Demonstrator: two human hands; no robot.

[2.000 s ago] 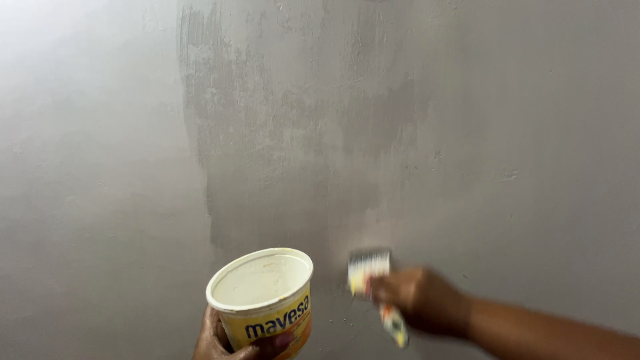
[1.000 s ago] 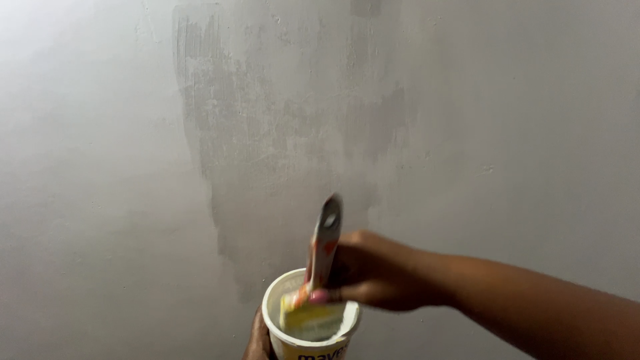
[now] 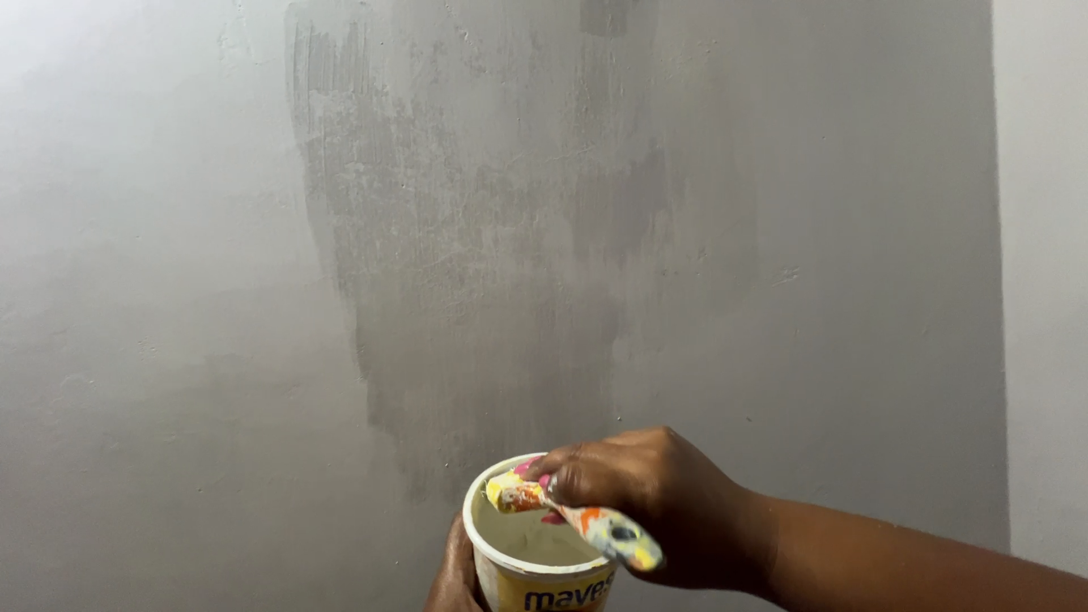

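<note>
My left hand holds a plastic Mavesa tub at the bottom of the view, its fingers mostly hidden behind and below the tub. Pale liquid or residue coats the inside. Over the tub's mouth, my right hand grips a paintbrush with a handle smeared in white, yellow and orange. The brush head is at the tub's far left inner rim; its bristles are barely seen. Behind both hands, a darker, streaky patch marks the grey wall.
The grey wall fills most of the view and has small bumps and scratches. On the right, a vertical edge divides it from a lighter wall surface.
The brush was near the wall to the right of the tub, then stood upright inside the tub; now its handle leans to the lower right. The view has shifted right, showing the lighter wall.
</note>
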